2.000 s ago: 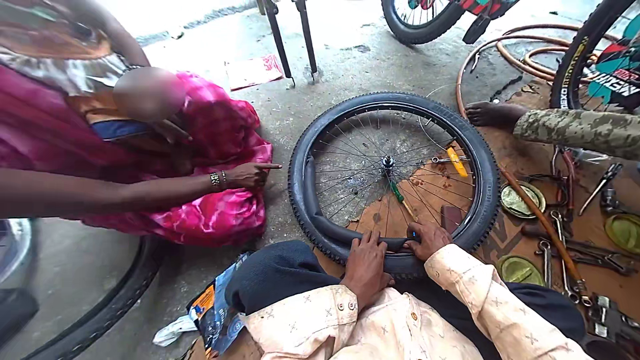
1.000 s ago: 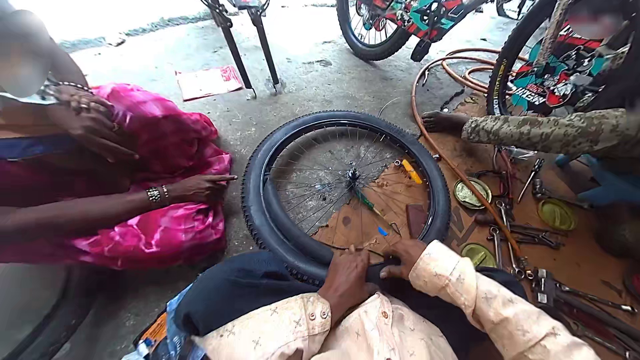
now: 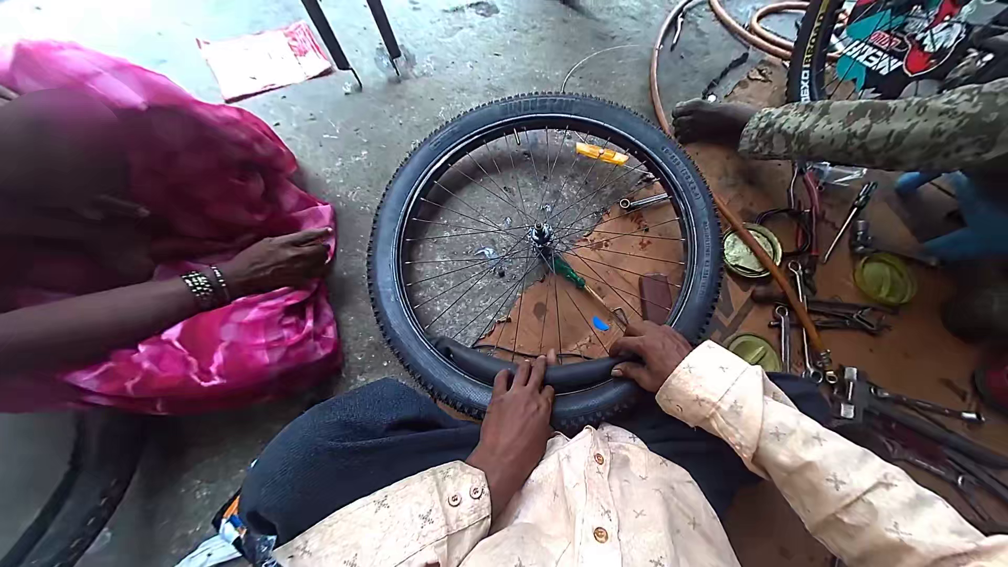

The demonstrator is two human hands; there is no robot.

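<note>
A spoked bicycle wheel with a knobby black tyre [image 3: 387, 252] lies flat before me. Along its near side a stretch of black inner tube [image 3: 488, 368] shows inside the rim. My left hand [image 3: 517, 413] rests on this tube, fingers over it and pointing away from me. At the tube's right part, my right hand [image 3: 652, 354] grips it with thumb and fingers. Around the hub [image 3: 541, 235] run the spokes, with a yellow reflector [image 3: 602, 153] on them. Seen through the spokes are a green-handled screwdriver [image 3: 568, 272] and a spanner [image 3: 646, 201].
Spanners [image 3: 785, 339], a hammer [image 3: 848, 394] and round tins [image 3: 752, 250] lie on brown board at right, crossed by a hose [image 3: 776, 291]. Another person's hand [image 3: 711, 122] is beyond the tyre; a different person's hand [image 3: 283, 258] is at left. Another tyre [image 3: 102, 488] lies lower left.
The left person's pointing hand has drawn back from the wheel, its finger no longer extended. My hands stay at the wheel's near side. The view has tilted down and closer.
</note>
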